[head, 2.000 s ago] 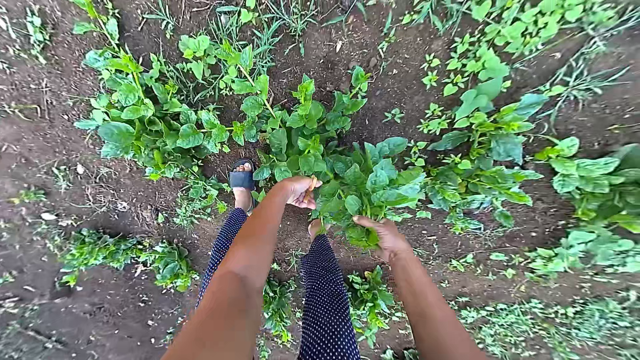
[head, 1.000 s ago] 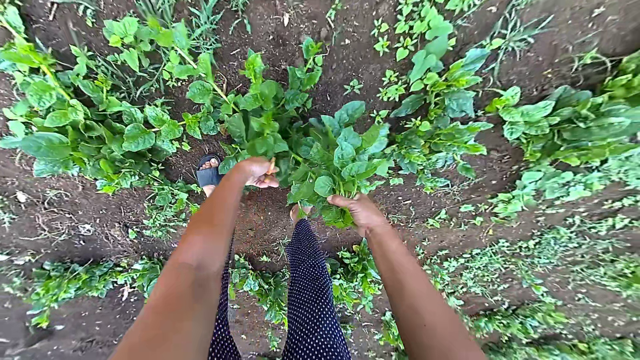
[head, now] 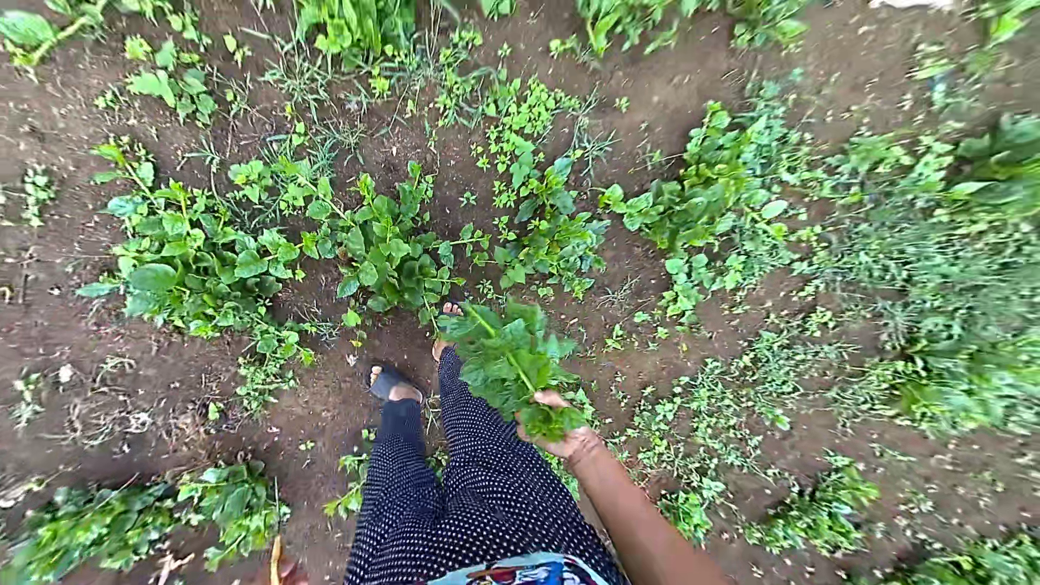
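My right hand (head: 556, 426) is closed around a bunch of leafy green stems (head: 512, 357), held in front of my legs. The leaves fan up and to the left from my fingers, and some hang below the grip. At the bottom edge, left of my legs, a small blurred part of what looks like my left hand (head: 294, 572) shows beside a thin yellowish strip (head: 276, 561). Whether it grips this strip cannot be made out. Rooted leafy plants (head: 390, 252) grow in the soil just beyond my feet.
More leafy plants stand at the left (head: 195, 260) and at the right (head: 707, 195). Low weeds and grass (head: 731, 406) spread over the brown soil. My sandalled foot (head: 394, 383) is on the ground near the plants. Another leafy clump (head: 236, 504) grows at the lower left.
My left hand has left the plants beside the bunch and moved down to the bottom edge. My right hand still holds the bunch, now nearer my legs. The view has shifted widely.
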